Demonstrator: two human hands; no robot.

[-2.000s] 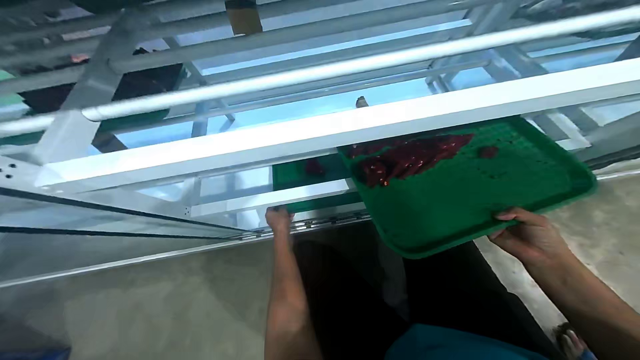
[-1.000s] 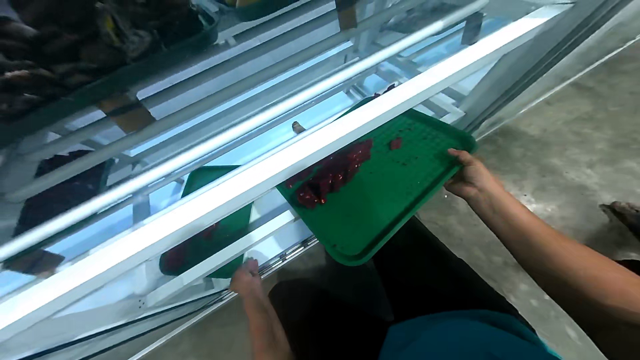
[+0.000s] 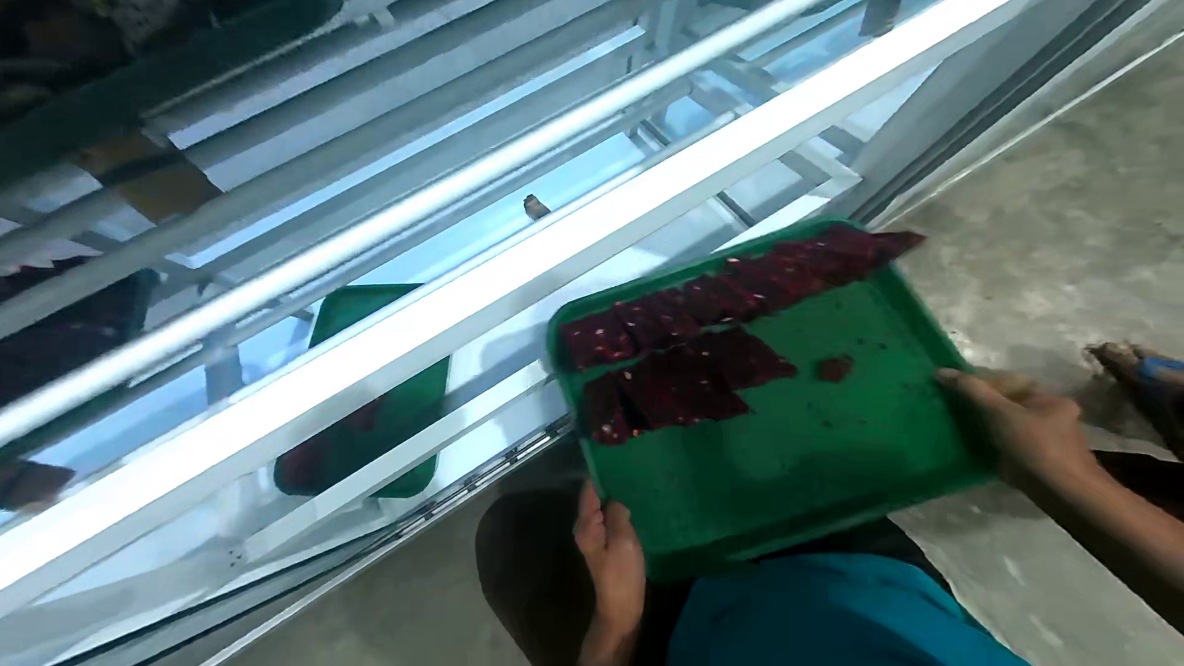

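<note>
A green plastic tray point(image 3: 795, 453) is held between my two hands, outside the white metal rack. My right hand point(image 3: 1027, 416) grips its right edge, thumb on the rim. Against its left edge is my left hand point(image 3: 610, 546), thumb up by the rim and the fingers partly hidden. Dark red slices, seemingly meat point(image 3: 684, 384), lie in two overlapping rows along the tray's far and left part, with one small piece point(image 3: 834, 369) apart. A few slices poke over the far right corner. Another green tray point(image 3: 425, 398) with some dark red pieces rests inside the rack.
White rack bars point(image 3: 518, 268) cross the view diagonally above the inner tray. A sliding-door track point(image 3: 481, 476) runs along the cabinet's front edge. More dark-filled trays point(image 3: 74, 324) sit at the left. Someone's foot point(image 3: 1124, 361) is on the concrete floor point(image 3: 1064, 213) at the right.
The held tray has come out from under the rack's front bar, showing more slices. My left hand has left the rack's edge near the inner tray and is now at the held tray's left edge.
</note>
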